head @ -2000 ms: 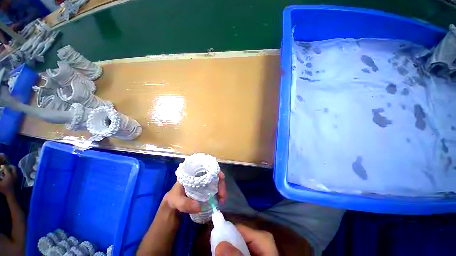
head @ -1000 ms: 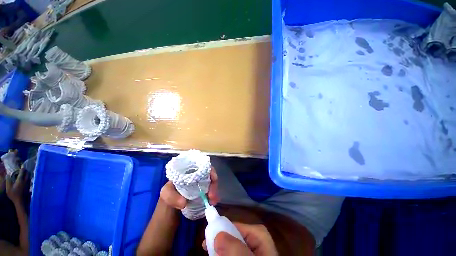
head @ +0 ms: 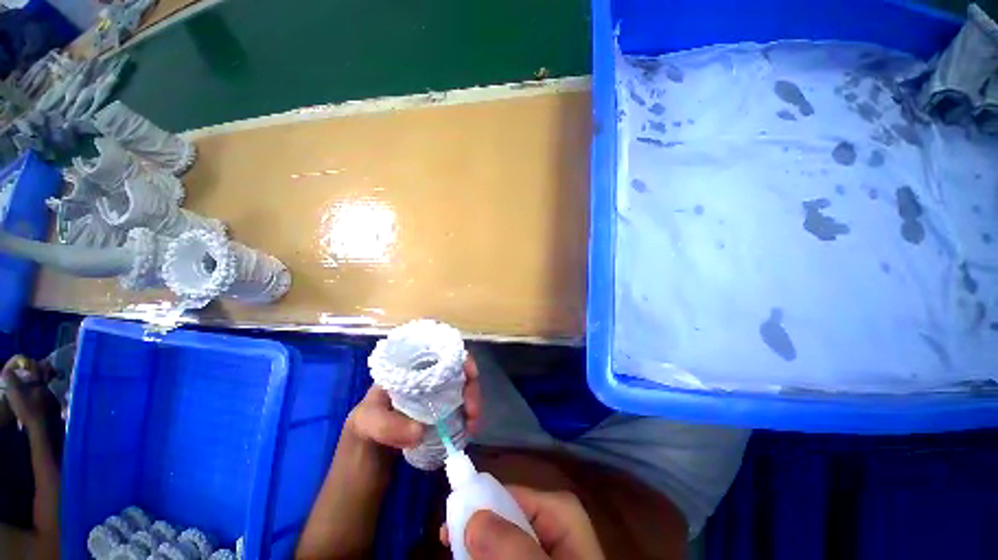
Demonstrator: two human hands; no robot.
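Note:
A white-grey hollow column piece (head: 419,361) with a bumpy collar around its open top is held over my lap, below the bench's front edge. My left hand (head: 385,421) grips it around its middle, fingers on both sides. My right hand (head: 547,525) is shut on a small white squeeze bottle (head: 482,512). Its greenish needle tip is at the piece's side just below the collar. Whether liquid comes out cannot be told.
Waiting workpieces (head: 137,191) stand and lie at the left of the tan bench (head: 460,208). A blue tote (head: 604,273) with a spotted white liner is right. A blue crate (head: 279,438) with small ring-like parts (head: 142,536) is lower left. Another person's hand (head: 24,385) shows far left.
Over two seconds the bench and boxes shift slightly up and left in view. The column piece and bottle tip move slightly, the tip staying at the piece's side. Both holds are unchanged.

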